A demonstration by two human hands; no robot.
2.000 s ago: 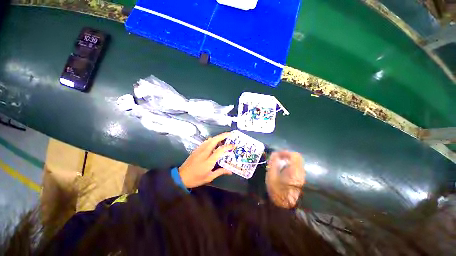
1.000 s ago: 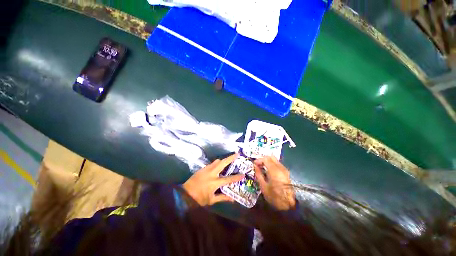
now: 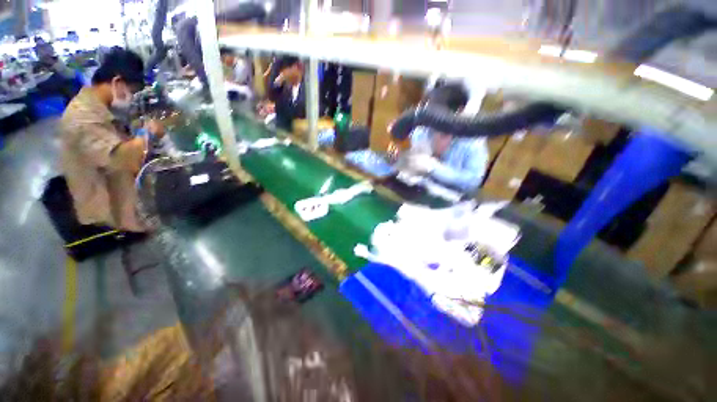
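No hand of mine is in view; hair or blur covers the lower part of the head view. Nearest in front, a heap of white units and bagged cords (image 3: 448, 255) lies on the blue plastic sheet (image 3: 377, 302), with small dark and yellowish parts showing at its right. One part of the blue sheet rises upright (image 3: 617, 196) at the right. The phone (image 3: 300, 286) lies on the dark green bench, blurred. The two open shells seen before are not visible.
A green conveyor (image 3: 287, 174) runs away to the upper left, carrying a white unit (image 3: 312, 208). A black case (image 3: 196, 188) stands on the bench. People work at left (image 3: 98, 149) and across the belt (image 3: 460, 153). A black hose (image 3: 479, 124) hangs overhead; cartons stand behind.
The view has swung up and left, from the bench to the wider line. Both hands and the open shells have left the picture; the heap on the blue sheet now shows more fully.
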